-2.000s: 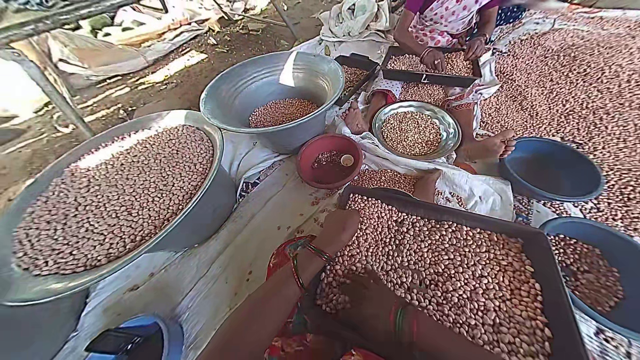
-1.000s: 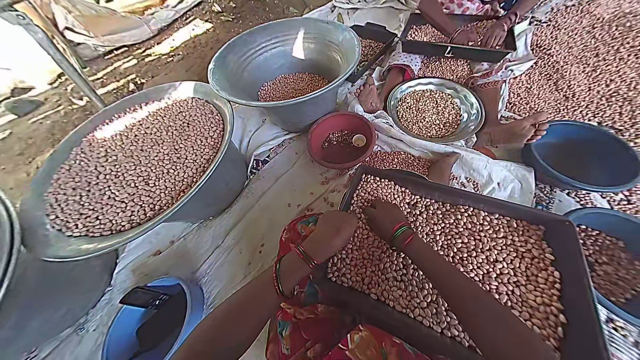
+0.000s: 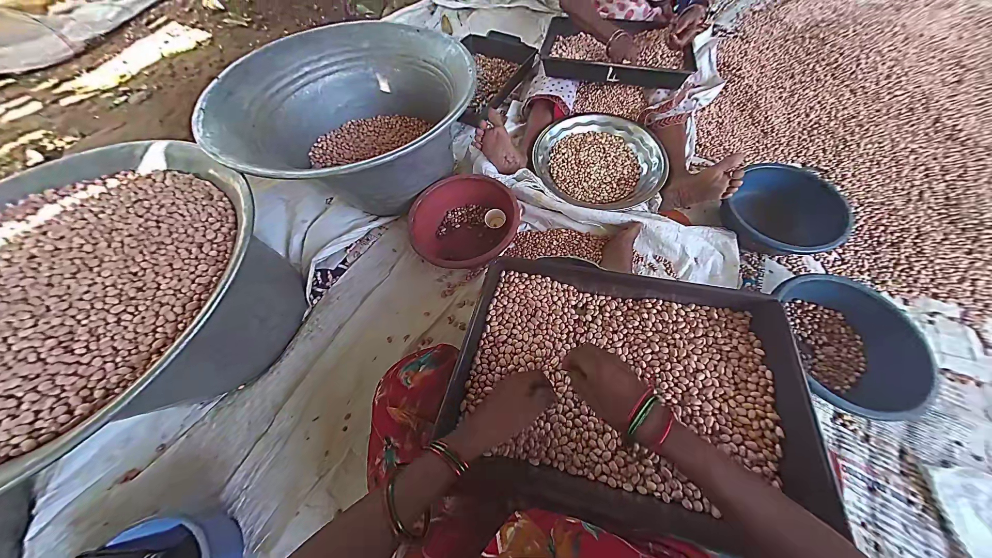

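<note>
A black rectangular tray (image 3: 802, 434) full of pinkish-brown nuts or seeds (image 3: 682, 349) rests over my lap, on red patterned cloth. My left hand (image 3: 518, 403), with bangles at the wrist, is over the tray's left part, its fingers bent down at the nuts. Close to its right, my right hand (image 3: 601, 380), wearing red and green bangles, touches the nuts near the middle. The fingertips of both hands are hidden, so whether they pinch any nut does not show. Beyond the tray stands a red bowl (image 3: 430, 221) with a few dark pieces and a small cup (image 3: 494, 218).
Large metal tubs of nuts (image 3: 232, 256) (image 3: 333, 174) stand left. A steel bowl (image 3: 659, 163) and another person's hands (image 3: 622, 48) at a black tray (image 3: 620, 75) are ahead. Blue basins (image 3: 787, 205) (image 3: 907, 364) and a wide spread of nuts (image 3: 868, 116) lie right; a blue container (image 3: 221, 535) is lower left.
My left hand has moved from the tray's left edge to over the nuts, closer to my right hand. My right hand was farther back in the tray a second ago.
</note>
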